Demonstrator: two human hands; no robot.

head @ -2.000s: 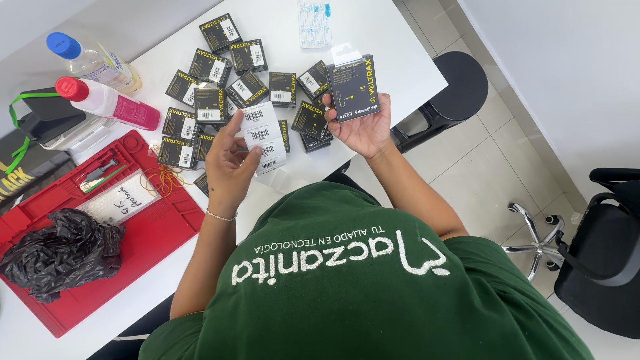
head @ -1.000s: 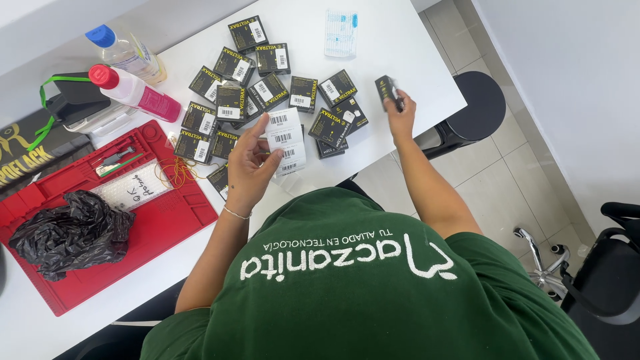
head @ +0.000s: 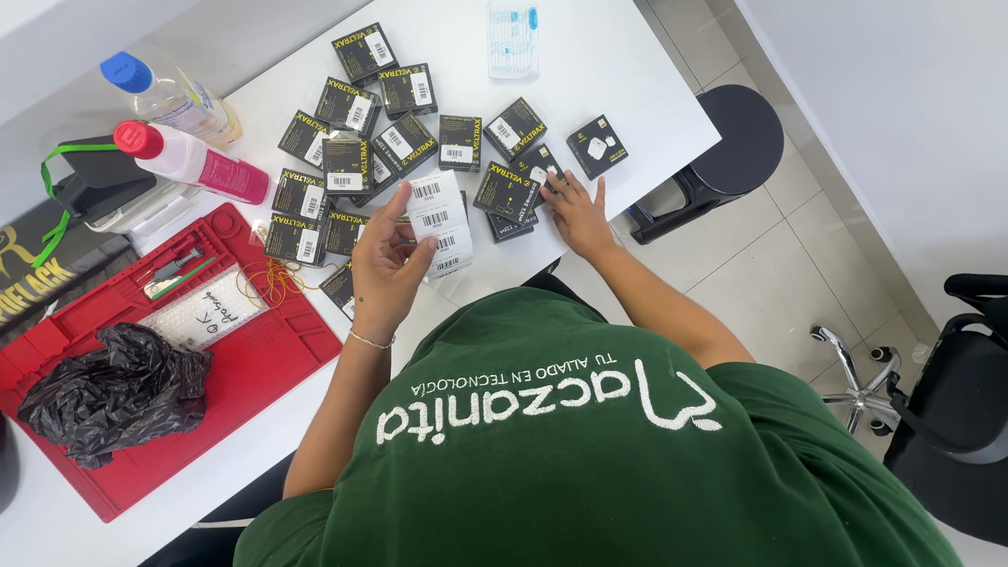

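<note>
My left hand (head: pixel 390 264) holds a strip of white barcode labels (head: pixel 439 224) between thumb and fingers, above the near side of a spread of small black boxes. My right hand (head: pixel 579 213) has its fingers spread, with the fingertips at a black box (head: pixel 535 163) that lies partly under another black box (head: pixel 506 191). Whether it grips that box I cannot tell. A separate black box with a white product picture (head: pixel 598 147) lies just beyond my right hand. Several boxes to the left, such as one at the far end (head: pixel 365 53), bear white barcode labels.
On the white table (head: pixel 583 47) lies a clear printed packet (head: pixel 513 39). At left are a blue-capped bottle (head: pixel 173 94), a red-capped pink bottle (head: pixel 193 161), and a red work mat (head: pixel 276 362) with a crumpled black plastic bag (head: pixel 118 394). A black stool (head: pixel 740 130) stands beyond the right edge.
The box my right hand held up two seconds ago now lies at the right of the spread, let go. My right hand has moved left to the stacked boxes. My left hand still holds the labels.
</note>
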